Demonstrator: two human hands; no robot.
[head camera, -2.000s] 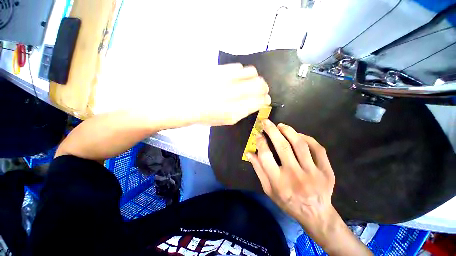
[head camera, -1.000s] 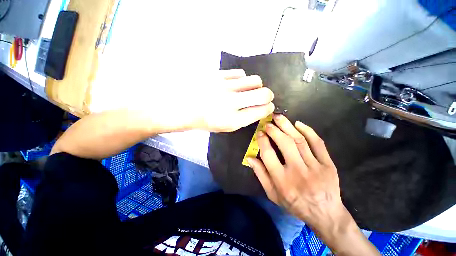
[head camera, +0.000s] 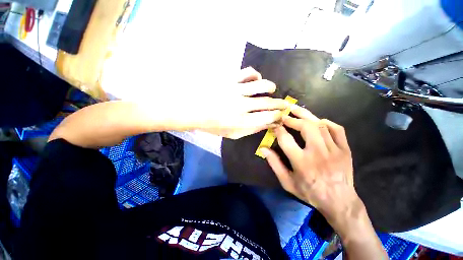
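A large dark garment panel (head camera: 401, 172) with a curved edge lies on the white table and reaches under the machine head. A small yellow ruler or template (head camera: 266, 142) lies slanted on the panel's left part. My left hand (head camera: 238, 106) lies over the panel's left edge, its fingertips on the ruler's upper half; it is overexposed. My right hand (head camera: 320, 157) is on the panel from the right, thumb on the ruler's lower end and fingertips near its middle and top. Both hands press the ruler to the cloth. The cloth beneath is hidden.
The sewing machine head (head camera: 381, 30) stands at upper right, its metal needle-area parts (head camera: 388, 76) above the panel. A black phone-like rectangle (head camera: 77, 25) lies on a tan board (head camera: 94, 66) at left. Blue baskets (head camera: 134, 185) with dark cloth (head camera: 165, 160) are below the table edge.
The view has shifted. My left fingers have moved from beside the ruler's top onto it, and more of its upper end shows. My right hand stays at the ruler.
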